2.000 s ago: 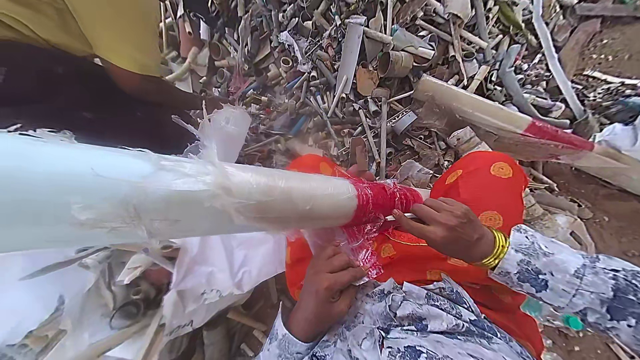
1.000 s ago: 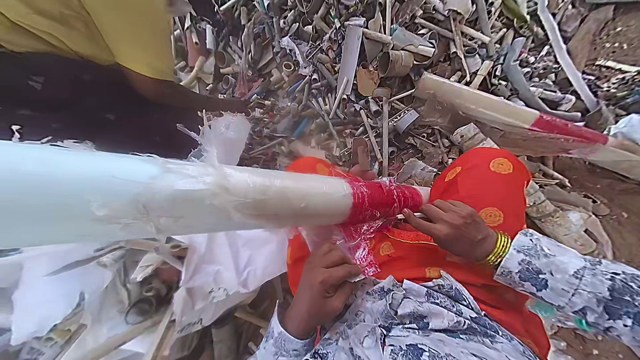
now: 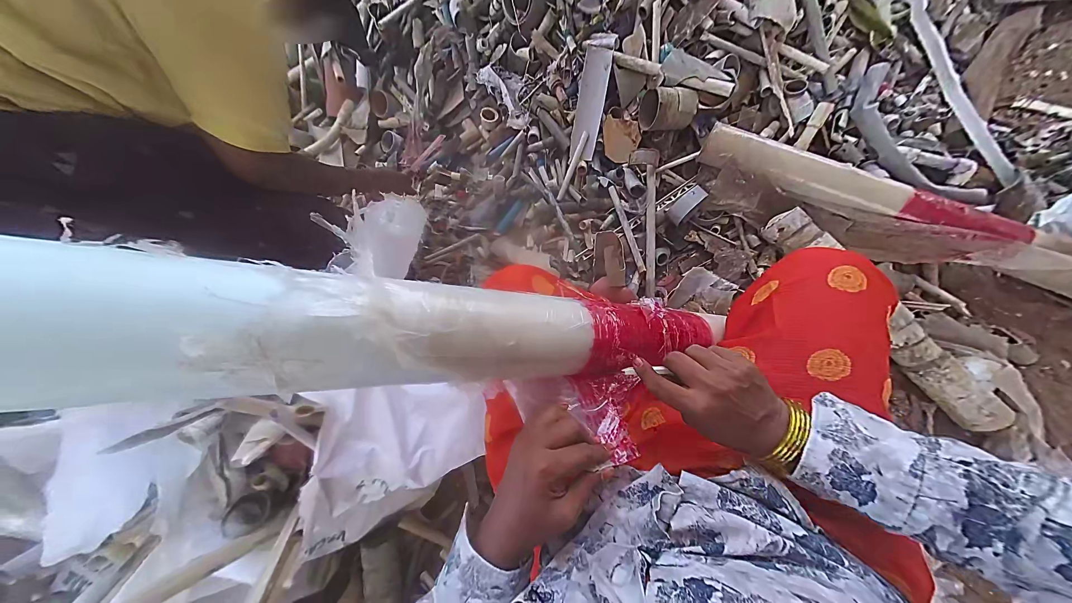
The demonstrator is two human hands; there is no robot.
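A long white roll wrapped in plastic film (image 3: 402,327) lies across my lap, with a red band (image 3: 645,335) near its right end. My left hand (image 3: 548,477) has its fingers closed on a loose flap of red-and-clear plastic film (image 3: 611,419) below the band. Just under the band, my right hand (image 3: 712,389) pinches a thin light-coloured strip or blade (image 3: 649,370) against the wrapping; its exact kind cannot be told.
A person in a yellow top (image 3: 201,67) sits at upper left, one arm reaching into a heap of pipe scraps (image 3: 536,151). A second wrapped length with a red band (image 3: 821,180) lies at right. White sheets (image 3: 377,461) lie at lower left.
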